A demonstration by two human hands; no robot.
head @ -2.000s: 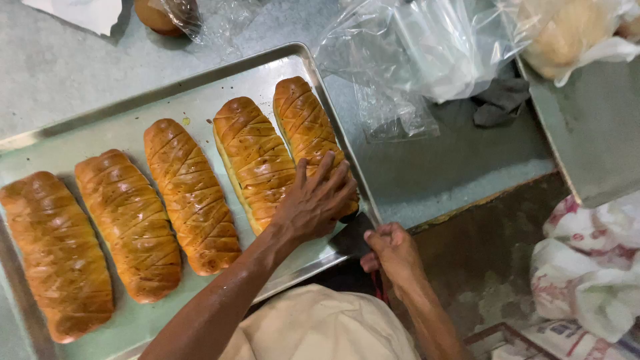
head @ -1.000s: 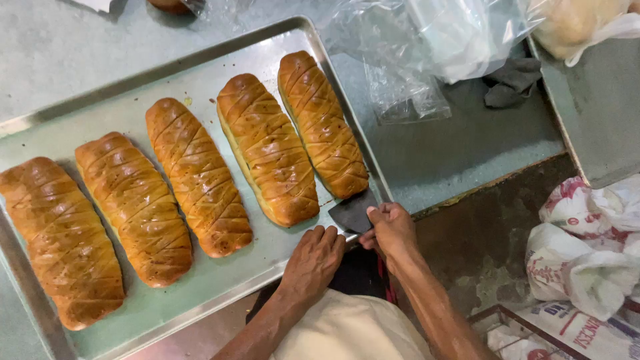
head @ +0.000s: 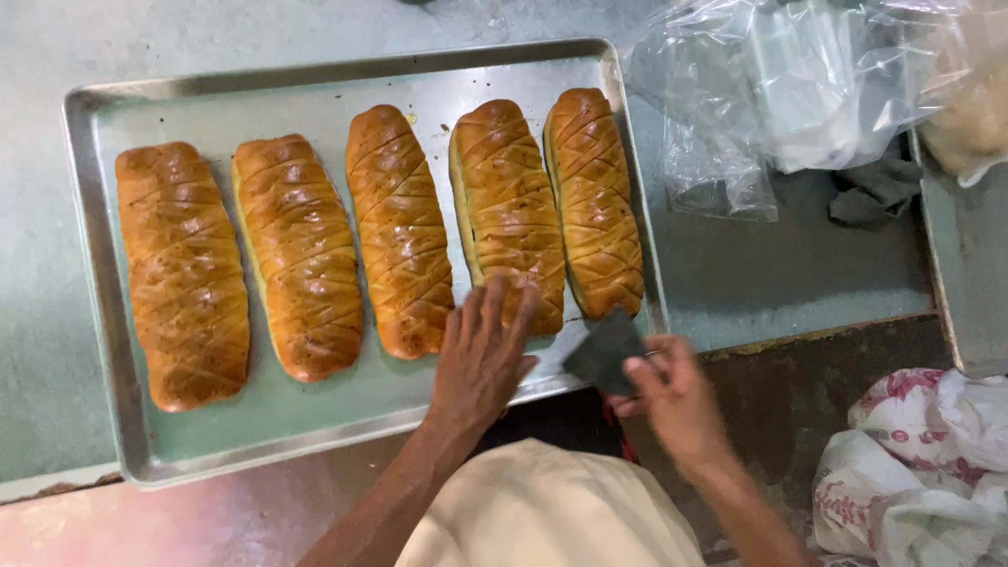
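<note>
Several golden-brown braided loaves lie side by side on a metal baking tray (head: 315, 441). My left hand (head: 480, 354) is spread over the tray's near edge, its fingertips at the lower end of the second loaf from the right (head: 512, 213). Whether they press on it is hard to tell. In my right hand (head: 669, 386) is a dark flat scraper (head: 606, 352), held just off the tray's near right corner. Its tip is at the lower end of the rightmost loaf (head: 594, 205). The middle loaf (head: 402, 236) is left of my left hand.
Clear plastic bags (head: 803, 87) lie on the table at the upper right, beside a crumpled dark cloth (head: 874, 191). Another metal tray (head: 972, 276) stands at the right edge with bagged bread (head: 976, 118). White printed sacks (head: 874, 488) are below at the right.
My left hand has gone from the tray's near edge to the second loaf from the right; earliest, it lay on the two right loaves. The scraper stays in my right hand. The view has turned.
</note>
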